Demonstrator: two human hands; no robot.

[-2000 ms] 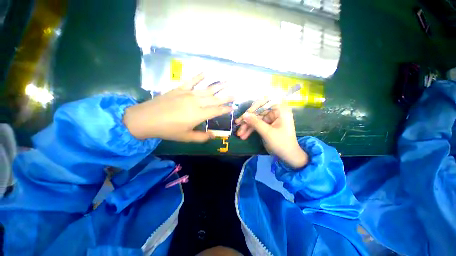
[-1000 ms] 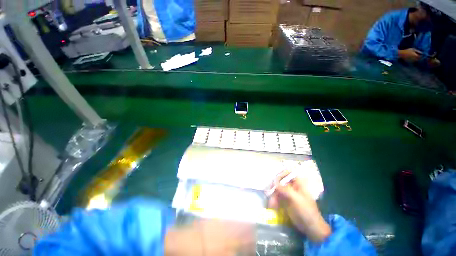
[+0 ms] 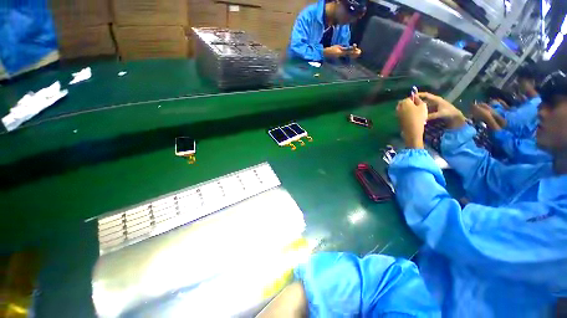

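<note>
A large shiny silver-white sheet (image 3: 199, 248) lies on the green bench at lower left. A white adhesive sheet with rows of small bars (image 3: 180, 205) lies along its far edge. Yellow tape (image 3: 278, 284) shows at the sheet's right side. My right hand (image 3: 287, 303) is at the bottom edge beside the tape; only its wrist part and the blue sleeve show, and the fingers are out of the picture. My left hand is not in view. One small screen module (image 3: 185, 146) and a row of three (image 3: 288, 133) lie beyond the sheet, orange tails toward me.
Amber film (image 3: 18, 282) lies at far left. A red-edged phone housing (image 3: 373, 182) and a smaller one (image 3: 359, 120) lie at right. A neighbouring worker's blue sleeve (image 3: 435, 211) fills the right. Clear trays (image 3: 239, 62), white wipes (image 3: 36, 104) and another person (image 3: 311, 31) are beyond the belt.
The view has lifted and swung right. My left hand has left the picture, and my right hand has dropped to the bottom edge. The whole silvery sheet now shows farther left and tilted.
</note>
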